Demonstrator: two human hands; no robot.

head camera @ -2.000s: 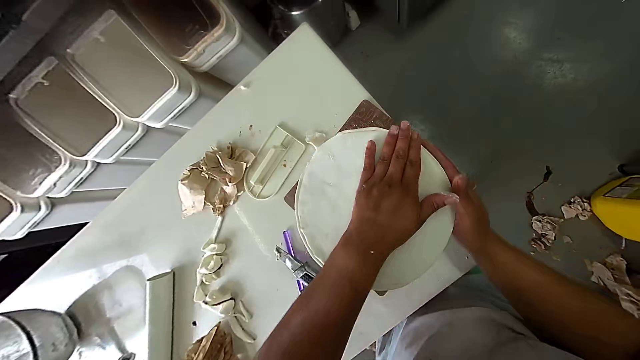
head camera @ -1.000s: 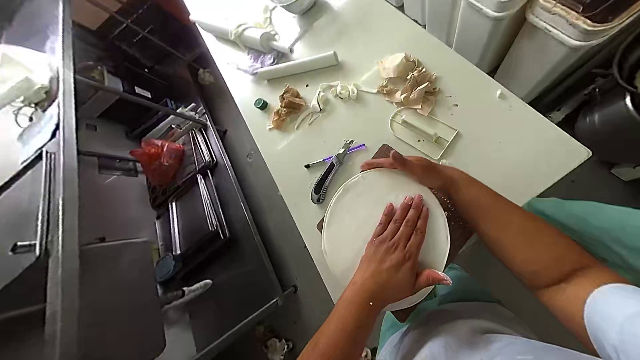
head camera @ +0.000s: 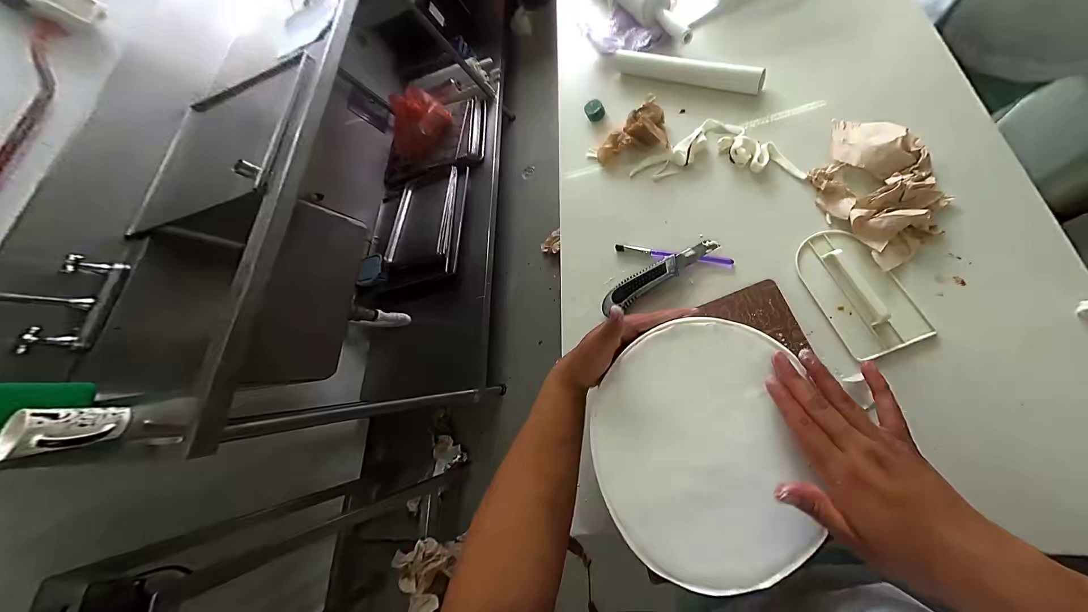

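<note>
A round, white-covered cake (head camera: 701,459), seemingly coated in fondant, sits over a brown board (head camera: 756,310). My left hand (head camera: 608,340) lies against its upper left side, partly hidden behind the rim. Spread over the cake's right part is my right hand (head camera: 858,450), palm down, with its fingertips near the edge. Beyond the cake, a grey utility knife (head camera: 650,285) crosses a purple-handled brush (head camera: 718,259). A pale fondant smoother (head camera: 867,297) rests on the table to the upper right. Whether my left hand grips the cake is unclear.
The white table (head camera: 1003,425) also holds crumpled brown paper (head camera: 884,187), white trimmings (head camera: 739,149), a white roll (head camera: 693,72) and a small green cap (head camera: 594,110). To the left stands metal shelving with a red plastic bag (head camera: 421,123). Paper scraps (head camera: 425,569) lie on the floor.
My left hand has moved from the cake's top to its side. My right hand has come from the side onto the top. The view has turned strongly.
</note>
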